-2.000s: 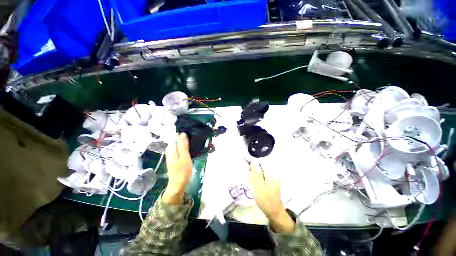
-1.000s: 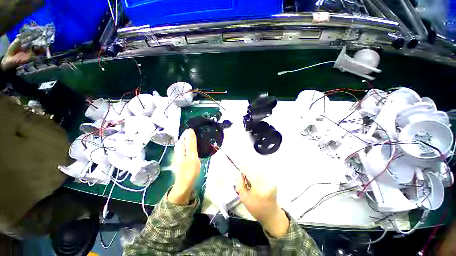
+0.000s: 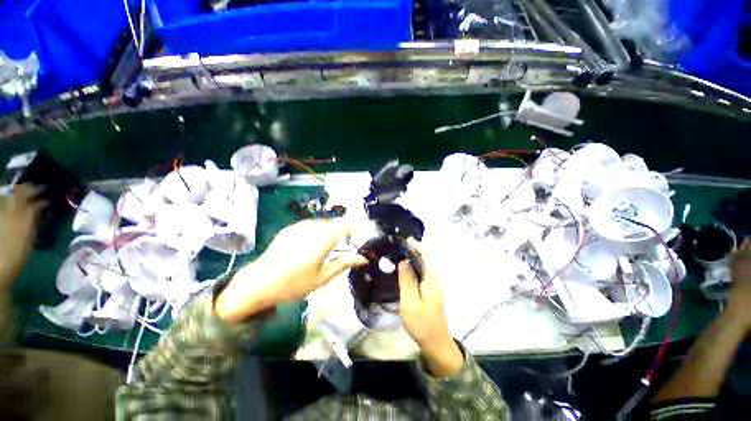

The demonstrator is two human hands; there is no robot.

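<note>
A black round cover (image 3: 368, 284) with a light centre hole is between my hands at the white board's front, with the rim of a white housing (image 3: 380, 317) showing just below it. My left hand (image 3: 284, 267) reaches in from the left, thumb and fingertips at the cover's upper left edge. My right hand (image 3: 428, 312) grips the cover's right side. The fingers partly hide how cover and housing meet. Two glossy black parts (image 3: 389, 181) lie just beyond on the white board (image 3: 445, 284).
White wired housings are heaped left (image 3: 156, 263) and right (image 3: 630, 214). One white bracketed housing (image 3: 552, 111) lies on the dark green belt (image 3: 329, 123). Small black parts (image 3: 313, 205) lie left of the board. Blue bins (image 3: 288, 25) stand behind the metal rail. Other people's hands show at both sides.
The black cover has moved from the board's left edge towards me and right. Both hands have closed in on it. Another person's arm has appeared at the right.
</note>
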